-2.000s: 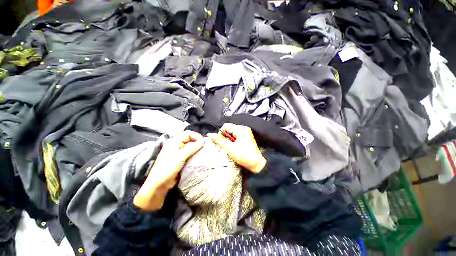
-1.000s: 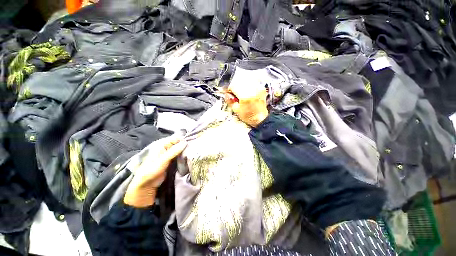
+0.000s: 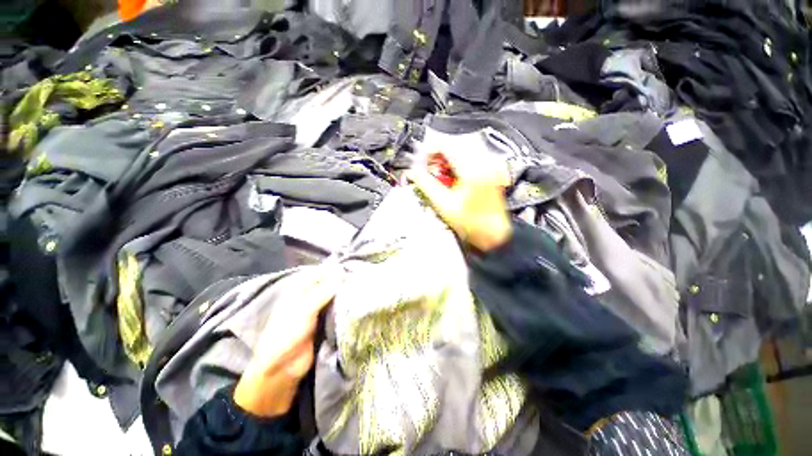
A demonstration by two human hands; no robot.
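Observation:
A grey garment [image 3: 405, 267], wrong side up with shaggy yellow-green embroidery threads, is stretched between my hands over my lap. My left hand [image 3: 289, 334] grips its edge at the lower left; the fingertips are blurred. My right hand [image 3: 467, 196] is higher and further forward, closed at the garment's upper edge, with a small red thing [image 3: 441, 169], perhaps snips, showing inside the fist. Its tip is too blurred to tell.
Grey and black denim garments [image 3: 196, 187] are heaped across the table ahead and to both sides. A white label [image 3: 684, 132] shows at the right. A green crate [image 3: 748, 405] is at the lower right. A bit of orange [image 3: 132, 8] shows at the top left.
My hands first moved apart, the right one forward, stretching the garment's edge and exposing more embroidery backing. Since the last frame, my right hand shifted slightly right and my left slightly down.

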